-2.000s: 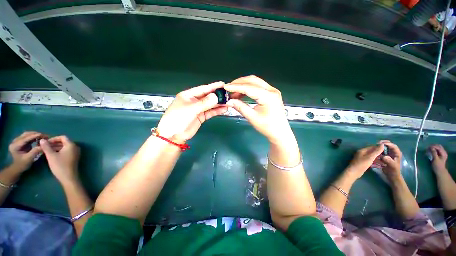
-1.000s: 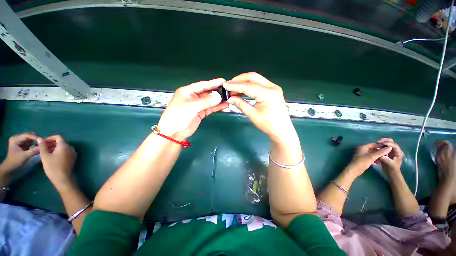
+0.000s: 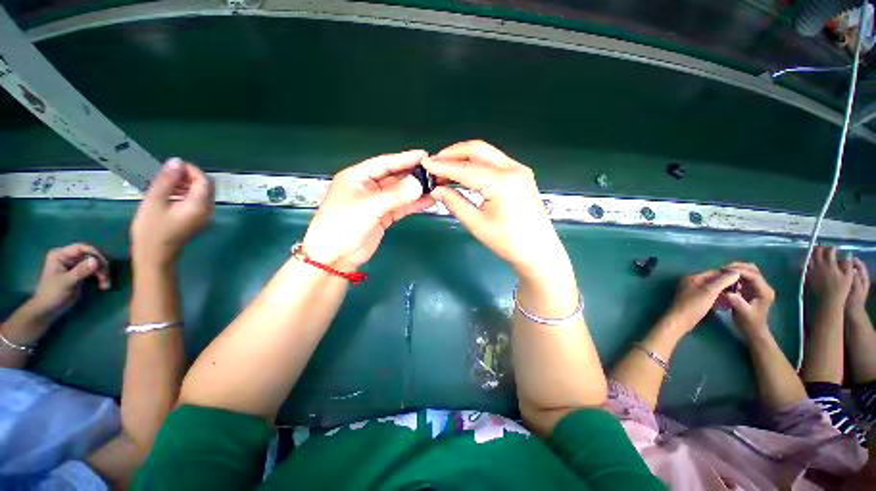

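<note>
A small black housing (image 3: 424, 178) is held in the fingertips of both my hands, above the pale rail. My left hand (image 3: 370, 206), with a red cord at the wrist, grips it from the left. My right hand (image 3: 492, 197), with a thin bangle on the wrist, pinches its right side with thumb and fingers. The fingers cover much of the piece, so I cannot tell whether it is one part or two pressed together.
A whitish rail (image 3: 317, 192) crosses between the green bench (image 3: 365, 326) and the green belt (image 3: 307, 105). Small dark pieces (image 3: 675, 171) lie on the belt. A black piece (image 3: 645, 266) lies on the bench. Neighbours' hands (image 3: 173, 211) are at both sides. A white cable (image 3: 822, 211) hangs at right.
My hands stay almost in place around the housing, which now looks narrower. The left neighbour's hands have parted, one reaching up to the rail. Small pieces on the belt have shifted slightly left.
</note>
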